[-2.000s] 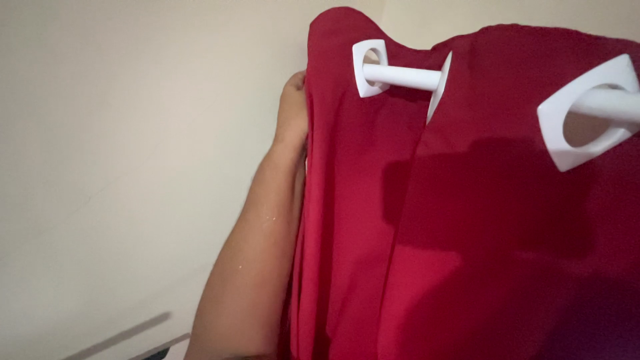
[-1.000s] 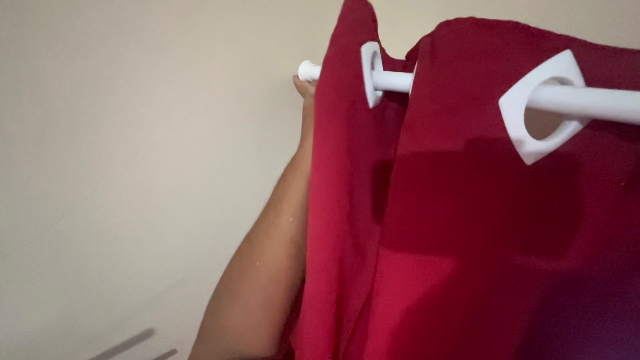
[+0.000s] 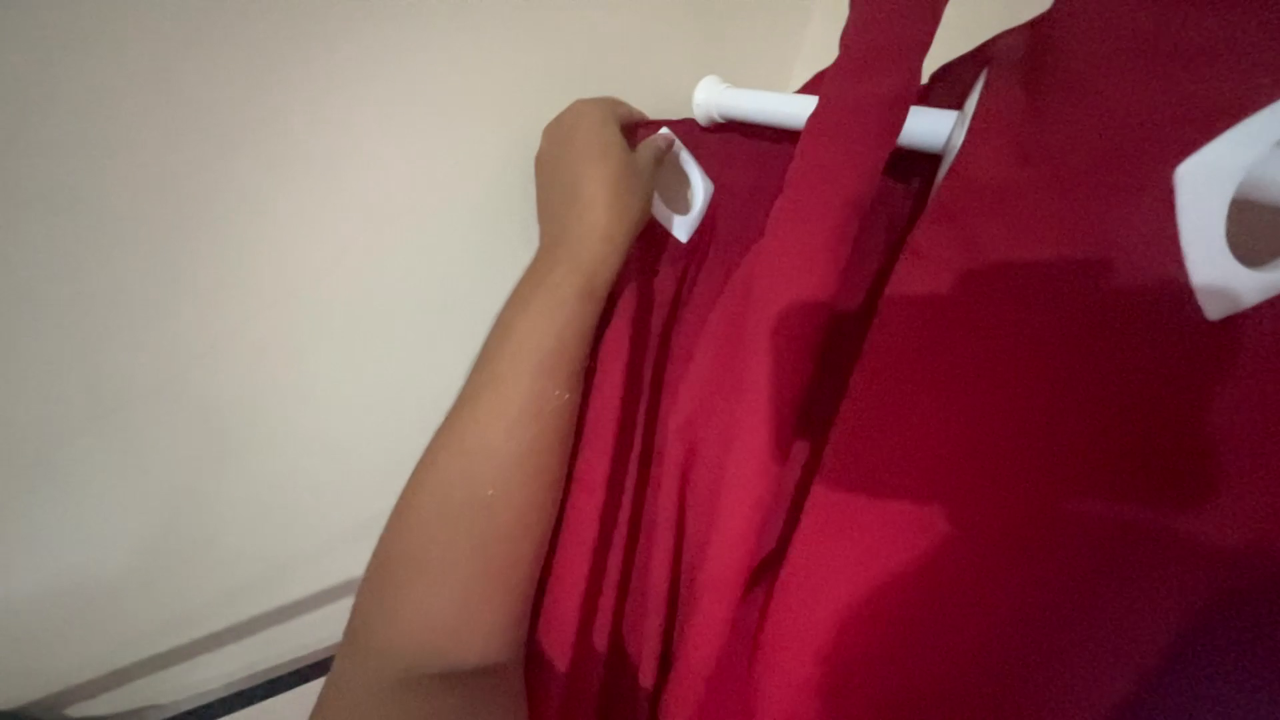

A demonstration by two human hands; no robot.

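A red grommet curtain point(image 3: 1000, 420) hangs in folds from a white curtain rod point(image 3: 765, 108), whose capped left end is bare. My left hand point(image 3: 600, 175) grips the curtain's top edge just left of the rod end, its thumb on a white curtain grommet point(image 3: 690, 190). That grommet is off the rod. A strip of the curtain crosses in front of the rod, right of its end. Another white grommet point(image 3: 1205, 215), at the right edge, has the rod through it. My right hand is not in view.
A pale wall point(image 3: 250, 300) fills the left side. Low at the left, a dark strip point(image 3: 250, 690) runs diagonally behind my forearm. Shadows fall across the curtain.
My left hand, mostly hidden behind the curtain before, now shows with a grommet at its thumb. The grommet that was nearest the rod's left end appears to have come off the rod.
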